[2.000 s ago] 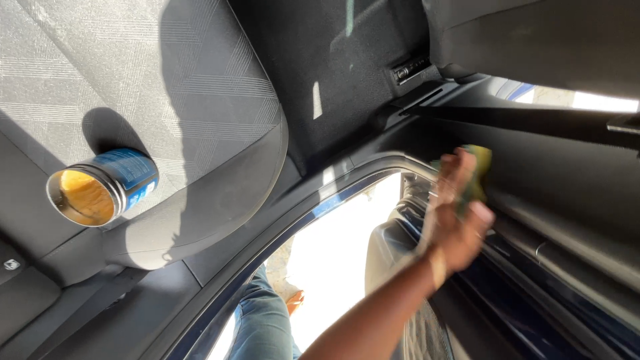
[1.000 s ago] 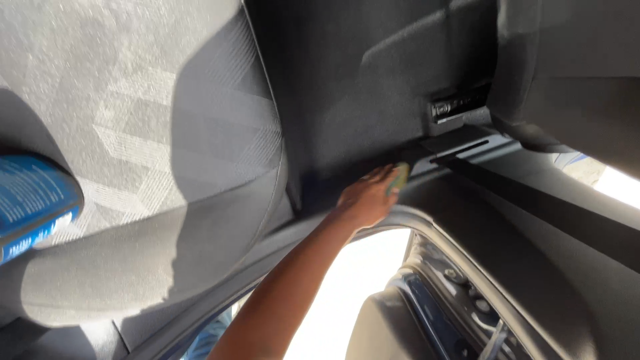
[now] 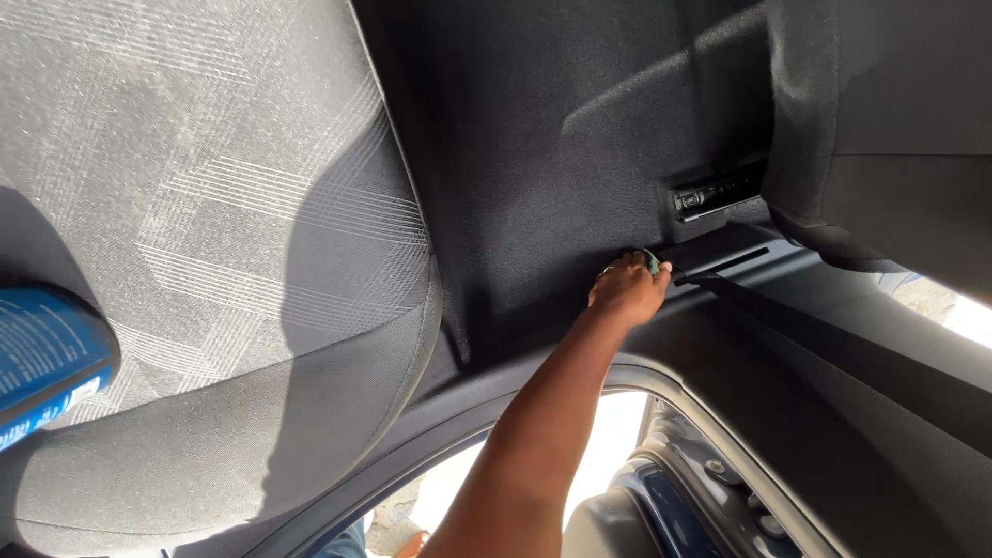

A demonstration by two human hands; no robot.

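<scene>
My left hand (image 3: pixel 629 288), seen from the back with a ring on one finger, reaches up from the bottom of the view. It is closed around a small green sponge (image 3: pixel 651 262), which shows between the thumb and fingers. The sponge is at the dark car carpet's edge, beside the plastic sill trim (image 3: pixel 728 267) and the lower end of the black seat belt (image 3: pixel 775 310). A blue can (image 3: pixel 46 356) bearing writing lies at the left on the grey patterned seat (image 3: pixel 232 194), partly cut off by the frame. My right hand is out of view.
The seat belt runs down to the right across the dark side trim. A metal seat rail (image 3: pixel 717 198) lies above my hand, beneath another seat (image 3: pixel 899 116). The curved door-frame seal (image 3: pixel 682 387) borders the doorway, with the door (image 3: pixel 666 504) beyond.
My left hand has moved with the sponge from the side trim near the door frame to the carpet edge, then a little further towards the seat-belt end. The view has shifted closer.
</scene>
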